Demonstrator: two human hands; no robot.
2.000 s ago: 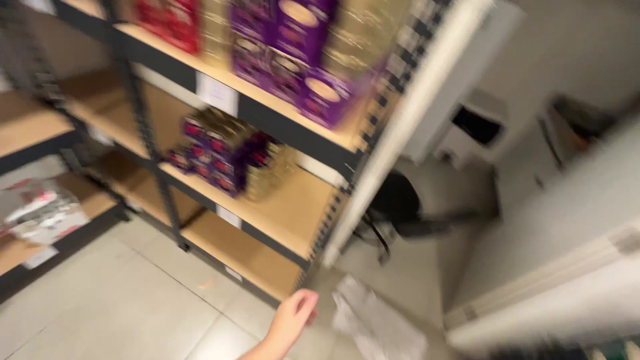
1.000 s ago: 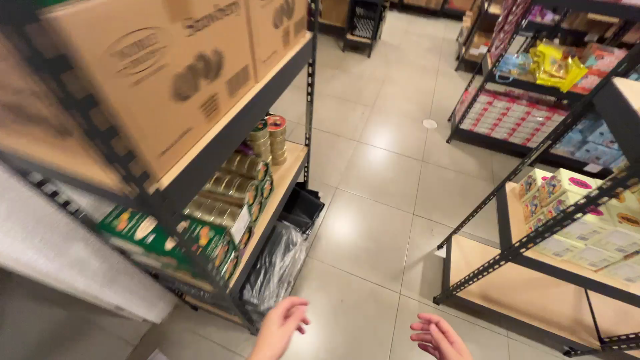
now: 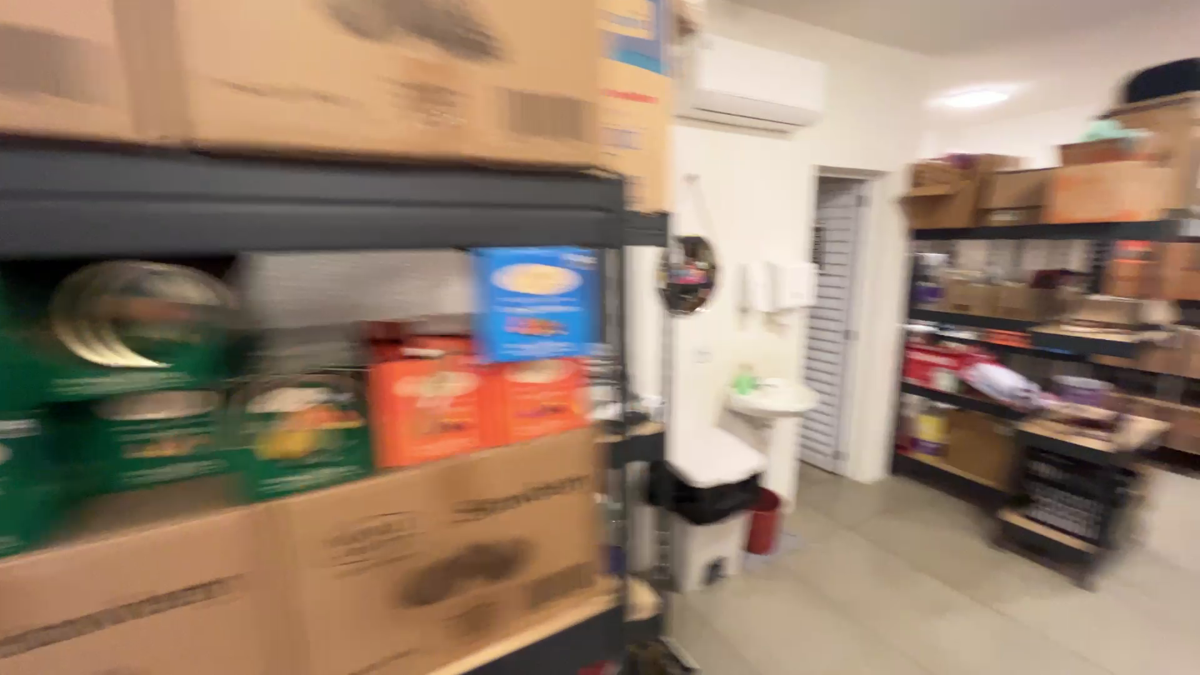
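Observation:
Neither of my hands shows in the head view, so what they hold or touch is hidden. Close on the left is a dark metal shelf beam [image 3: 375, 206] with cardboard cartons [image 3: 394, 84] on top. Below it, green boxes [image 3: 305, 436], orange-red boxes [image 3: 436, 403] and a blue box [image 3: 536, 302] are stacked over a lower cardboard carton [image 3: 450, 553]. Motion blurs much of this.
Beyond the shelf stand a white pedal bin [image 3: 708, 544], a red bin [image 3: 764, 520] and a wall sink [image 3: 773, 398]. A louvred door [image 3: 830, 328] is behind them. Loaded racks [image 3: 1041, 230] and a small dark stand [image 3: 1064, 497] occupy the right, on a tiled floor [image 3: 844, 600].
The view has swung widely, from the floor and lower shelves up to the shelf front, sink and far racks. Both my hands, visible one second ago, are out of view.

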